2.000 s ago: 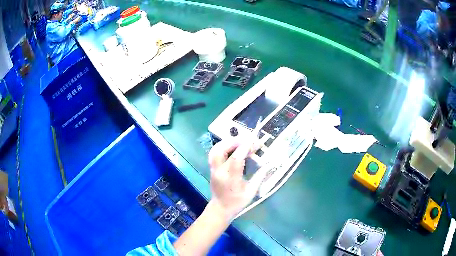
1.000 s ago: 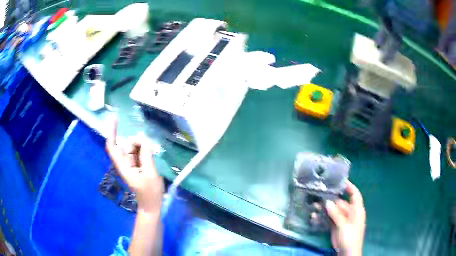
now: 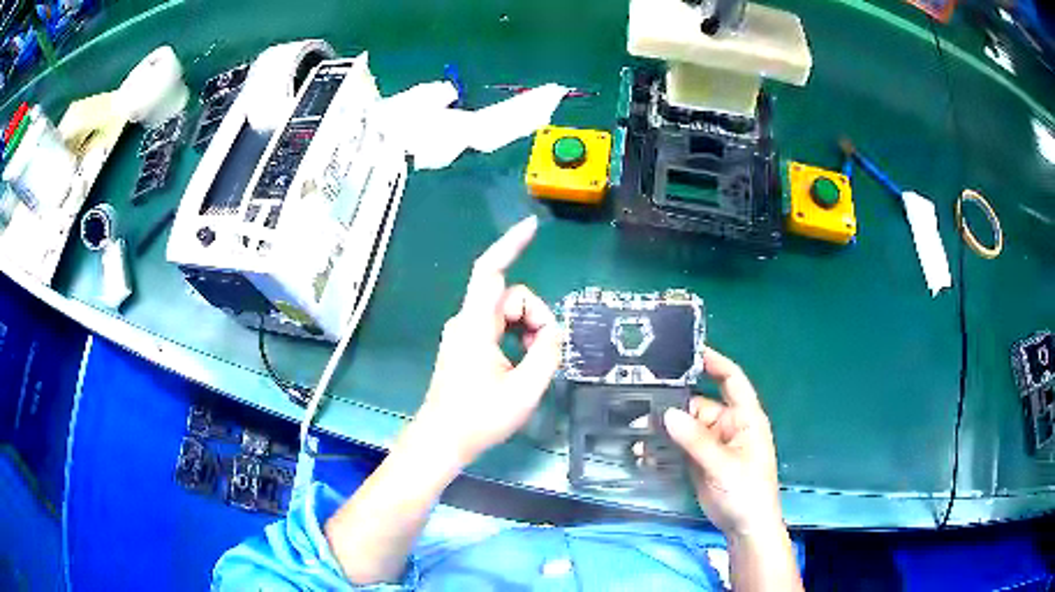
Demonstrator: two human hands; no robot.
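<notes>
A black two-section housing (image 3: 631,347) is held upright over the green mat in front of me. My right hand (image 3: 723,445) grips its lower right side, with the thumb on the front. My left hand (image 3: 498,347) is at the housing's upper left edge. Its index finger points up, and its thumb and another finger come together by the edge. I cannot tell whether a tape piece is between them. The black fixture (image 3: 700,174) stands behind, between two yellow button boxes (image 3: 569,164), under the cream press head (image 3: 723,46).
The white tape dispenser (image 3: 289,185) stands left, its cord running to the bench edge. White papers (image 3: 474,125) lie behind it. More housings lie at far left and far right (image 3: 1038,376). The blue bin (image 3: 127,463) holds several housings. A tape ring (image 3: 980,223) lies right.
The view has swung right. My left hand has moved from the dispenser to the housing's left edge. My right hand has brought the housing up in front of me.
</notes>
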